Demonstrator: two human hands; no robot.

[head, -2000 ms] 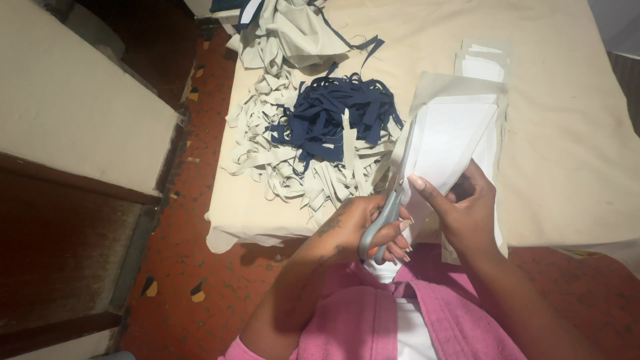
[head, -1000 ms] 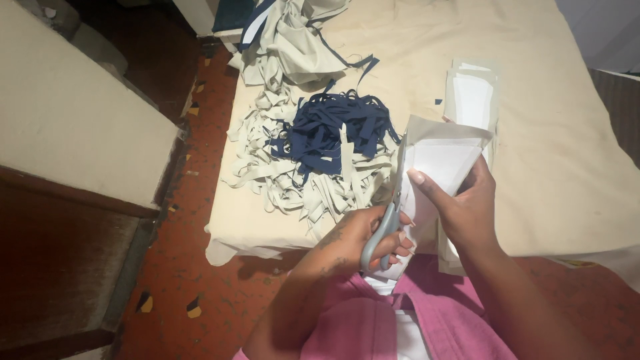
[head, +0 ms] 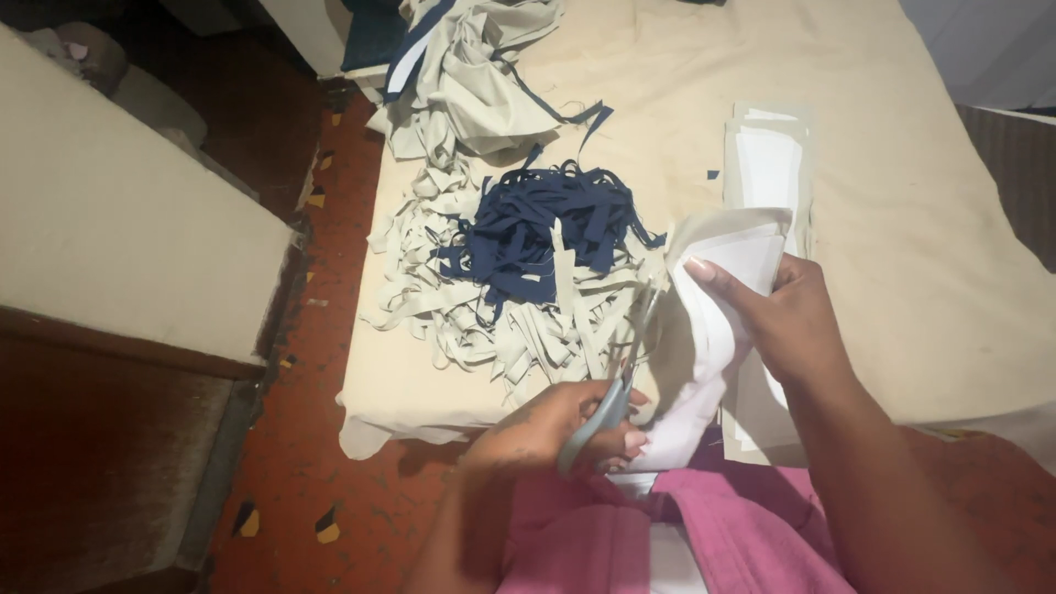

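Observation:
My left hand (head: 569,429) is closed on the grey handles of a pair of scissors (head: 606,408), whose blades point up and away beside the cloth. Between the thumb and fingers of my right hand (head: 788,322) is a beige fabric piece with white backing (head: 726,289), its upper part fanned out and its lower end hanging toward my lap. Under and behind it lies a stack of similar beige and white pieces (head: 767,169). Left of the scissors, navy fabric strips (head: 561,223) rest on a heap of beige offcuts (head: 528,338).
A cream cloth covers the table (head: 891,313). Crumpled beige fabric (head: 487,82) lies at its far left, with a navy and white strip (head: 412,58). A small navy scrap (head: 713,174) sits near the stack. A cream wall (head: 124,198) stands left of the red floor (head: 289,462).
The scissor blades, earlier along the edge of the held piece, are now to the left of it. The held piece has become more bent and its lower end shows more.

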